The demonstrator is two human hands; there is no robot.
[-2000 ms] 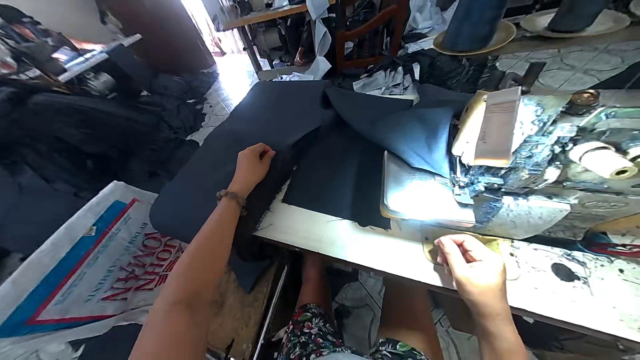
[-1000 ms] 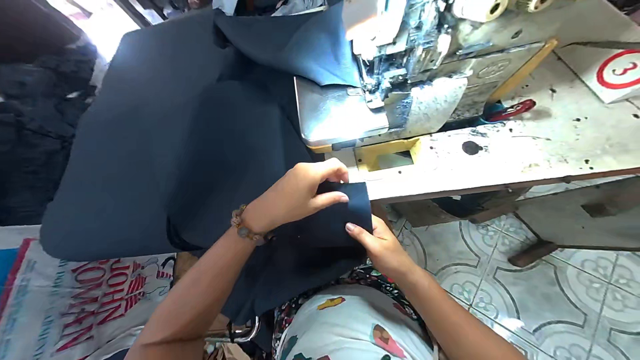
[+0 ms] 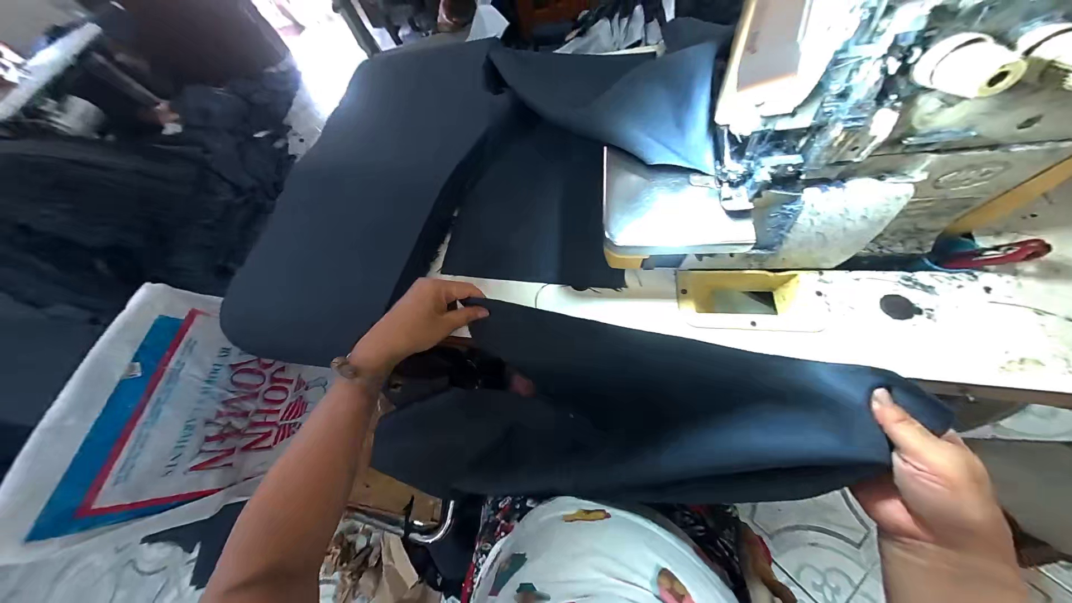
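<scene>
A dark navy fabric piece (image 3: 670,394) is stretched between my hands over my lap. My left hand (image 3: 431,318) pinches its upper left corner at the table's front edge. At the right end, my right hand (image 3: 930,461) grips the cloth, thumb on top. Beyond them stands an industrial sewing machine (image 3: 888,159) with a lit metal plate (image 3: 670,209). More dark fabric (image 3: 360,193) lies over the table's left side, and one fold of it (image 3: 620,100) reaches up to the machine's presser foot (image 3: 737,197).
Red-handled scissors or a similar tool (image 3: 997,254) lie behind the yellow-framed opening (image 3: 787,293) in the worn white tabletop (image 3: 854,335). A printed white sack (image 3: 159,419) is at the left, near piled dark cloth (image 3: 159,193). A metal chair tube (image 3: 435,532) shows below.
My hands have moved apart, drawing the fabric out between them; one second ago they were close together on it. Two seconds ago my right hand was at the tabletop without this piece.
</scene>
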